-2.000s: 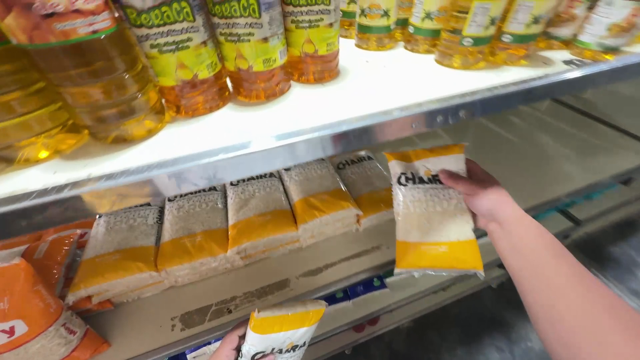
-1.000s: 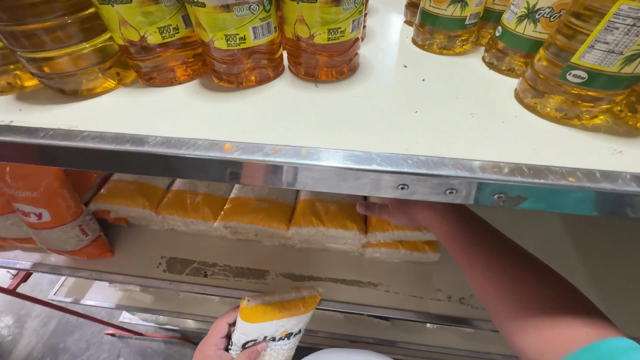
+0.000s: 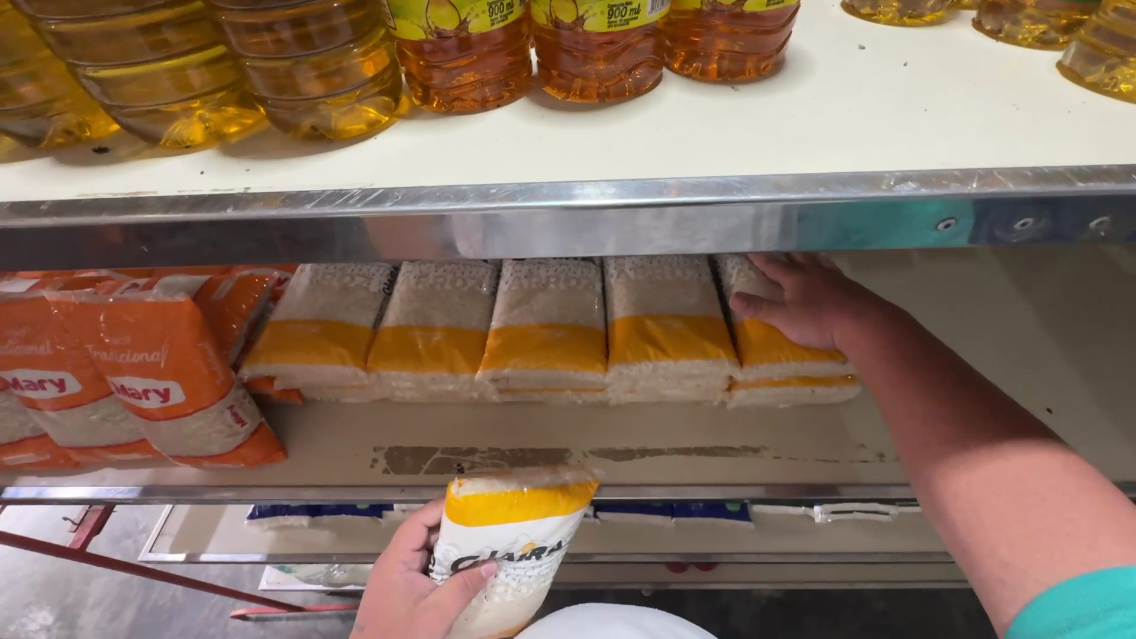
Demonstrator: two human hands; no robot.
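Note:
My left hand (image 3: 422, 568) holds a yellow-and-white plastic bag of rice (image 3: 515, 541) upright below the edge of the middle shelf. My right hand (image 3: 794, 297) reaches under the upper shelf and rests on top of the rightmost rice bag (image 3: 772, 342), its fingers partly spread; the fingertips lie partly in the shelf's shadow. That bag lies on another like it. To its left, several matching bags (image 3: 546, 342) lie side by side in stacks, their yellow ends facing me.
Orange rice bags (image 3: 182, 382) stand left of the row. Above, the upper shelf's metal edge (image 3: 568, 217) crosses the view, with oil bottles (image 3: 595, 53) behind it. Lower shelves (image 3: 213, 537) and a red metal bar (image 3: 169, 577) are below.
Two seconds ago my right hand held a rice bag up in front of the shelf, right of the row; now that hand is on a bag at the row's right end. My left hand still holds its bag.

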